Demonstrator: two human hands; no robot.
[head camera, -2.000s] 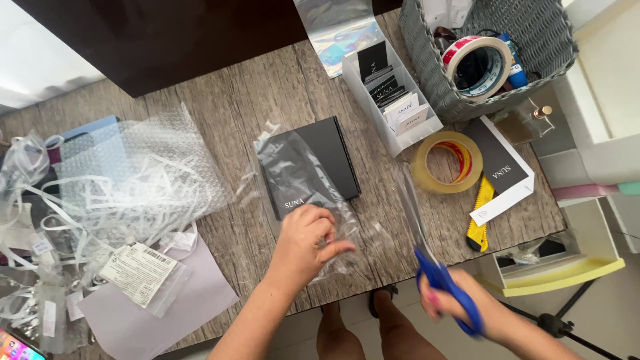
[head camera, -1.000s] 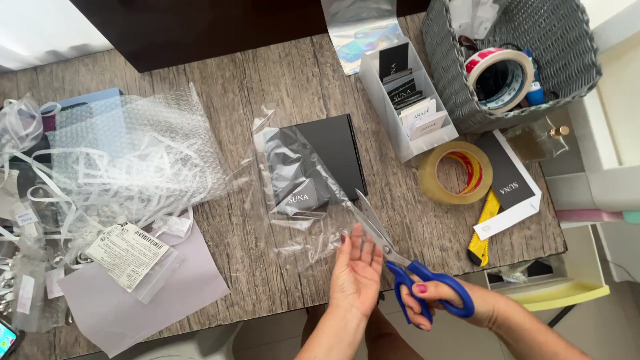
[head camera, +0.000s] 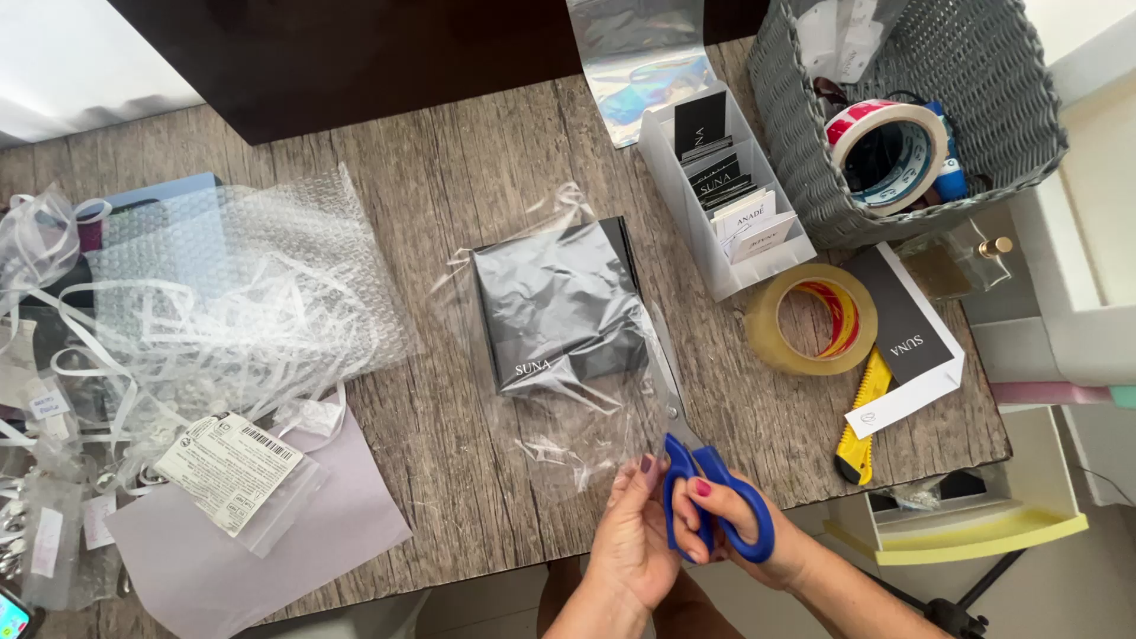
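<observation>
A flat black box (head camera: 559, 306) with white lettering lies on the wood-grain table under a clear plastic film (head camera: 586, 417), which spreads past its edges. My right hand (head camera: 732, 524) has its fingers through the handles of blue-handled scissors (head camera: 717, 497), whose blades point up along the film's right side. My left hand (head camera: 635, 532) is beside the scissor handles at the film's lower right corner, thumb and fingers pinched near the film's edge.
To the left lie bubble wrap (head camera: 257, 275), white ribbons and a lilac sheet (head camera: 346, 524). At right are a card organizer (head camera: 683, 204), clear packing tape (head camera: 763, 319), a yellow utility knife (head camera: 865, 417), a black card (head camera: 905, 328) and a grey woven basket (head camera: 808, 195).
The film now spreads over the whole box; earlier it lay bunched over its left part. Both hands have come together at the film's lower right, and the scissors have turned more upright.
</observation>
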